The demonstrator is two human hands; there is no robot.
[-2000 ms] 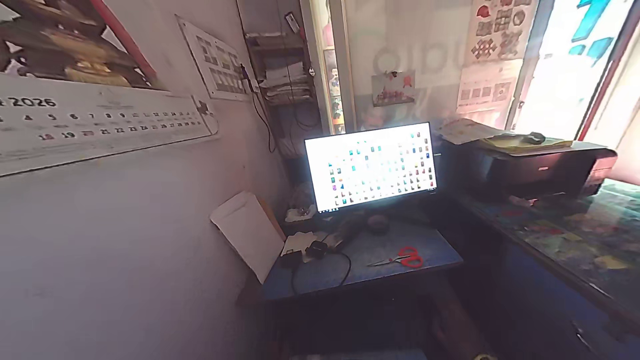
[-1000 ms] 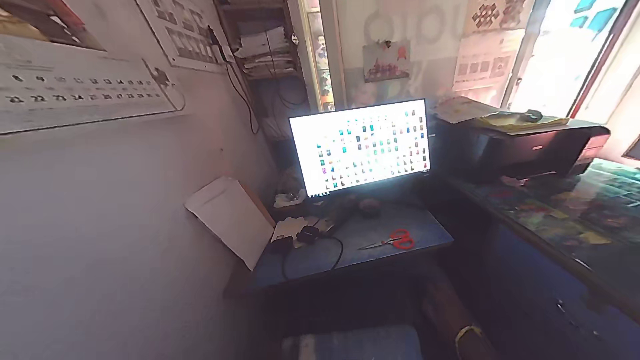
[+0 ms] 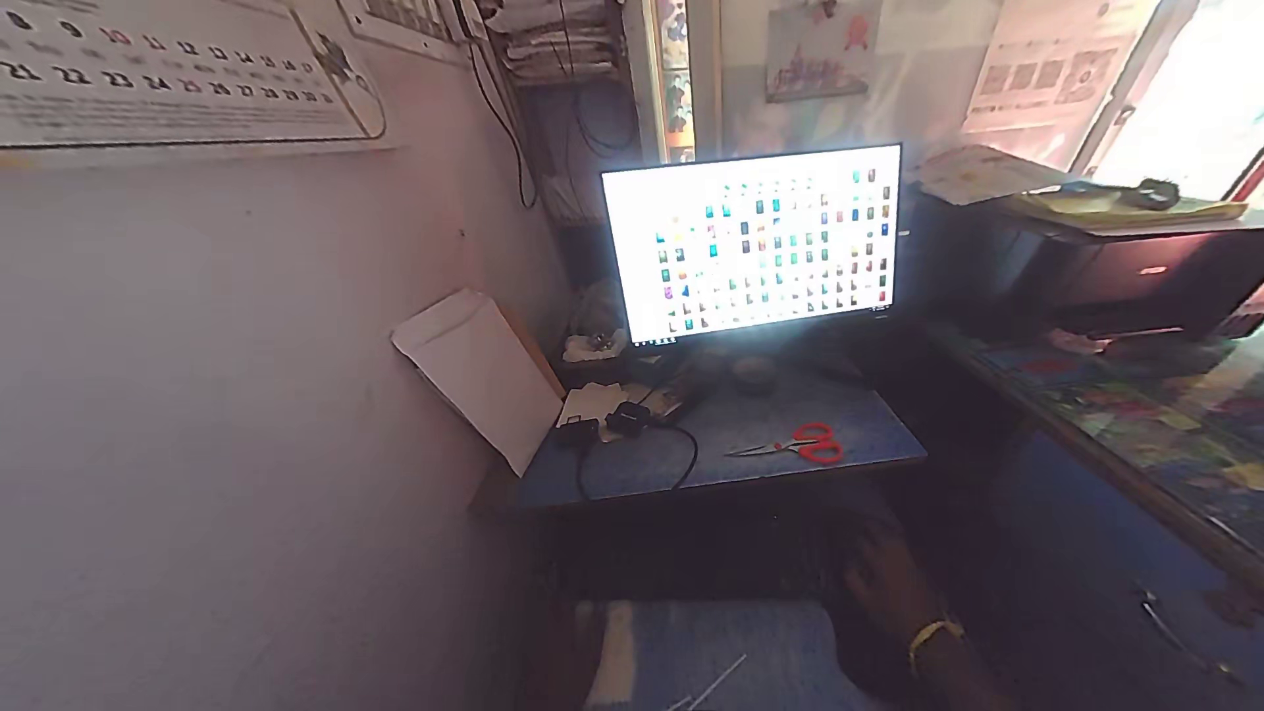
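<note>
My right hand [image 3: 874, 568] reaches forward in deep shadow below the front edge of a blue desk [image 3: 760, 425], a yellow band on its wrist. Its fingers are too dark to tell whether they hold anything. My left hand is out of view. Above the right hand, red-handled scissors [image 3: 812, 444] lie near the desk's front edge, blades pointing left. Left of them are black cable connectors [image 3: 627, 418] beside some pale papers [image 3: 591, 407]. A lit monitor [image 3: 760, 242] showing many small icons stands at the back of the desk.
White envelopes or papers [image 3: 484, 375] lean against the wall at left. A black printer [image 3: 1116, 272] with papers on top stands at right, behind a counter [image 3: 1165, 425] with a patterned top. Below the desk is a blue surface [image 3: 731, 642] bearing thin white sticks or strips.
My right forearm with its yellow band has come further into view from the bottom edge, and the hand now shows below the desk. The scissors and monitor stay in place on the desk.
</note>
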